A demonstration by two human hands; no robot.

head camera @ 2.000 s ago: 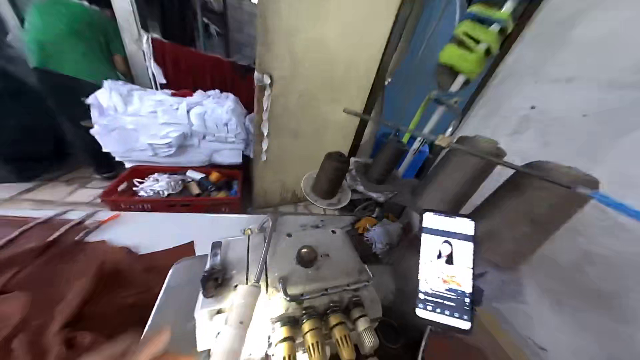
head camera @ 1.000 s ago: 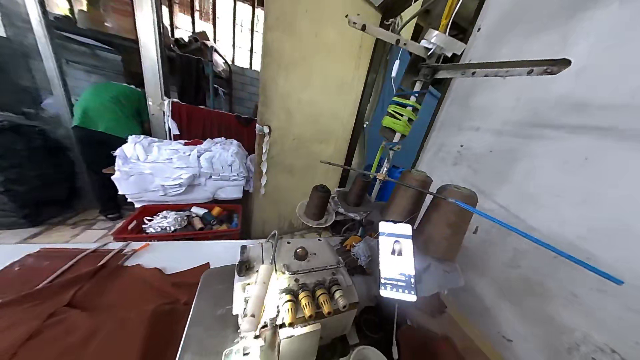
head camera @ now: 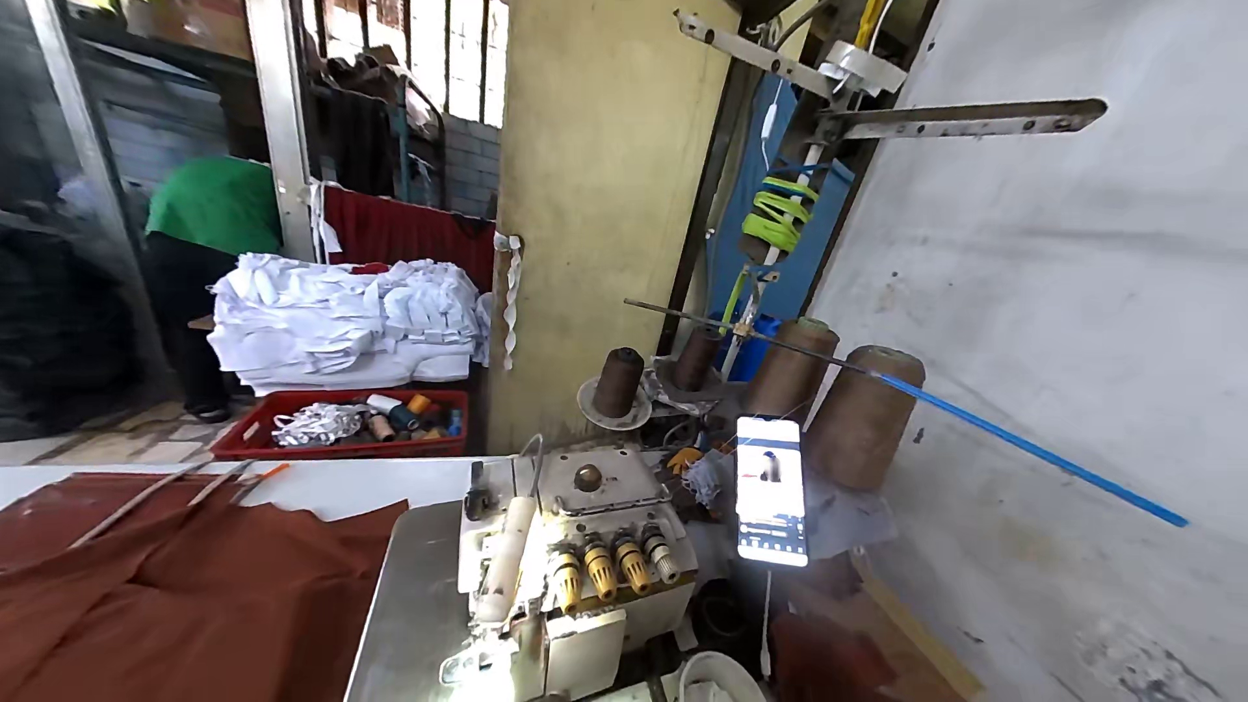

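Note:
Neither of my hands shows in the head view now. An overlock sewing machine stands at the lower centre, lit by a small lamp, with yellow and white tension dials on its front. Brown fabric lies on the white table to its left. A smartphone with a lit screen stands upright to the right of the machine. Behind the phone are large brown thread cones, and smaller dark brown spools stand behind the machine.
A red crate with thread spools sits beyond the table, below a pile of white fabric. A person in a green top bends over at the back left. A rod with a blue end crosses before the wall; a metal thread stand rises above.
The view has shifted from two seconds ago, showing more of the thread stand. A blurred hand at the lower left edge of the oldest frame is out of view now.

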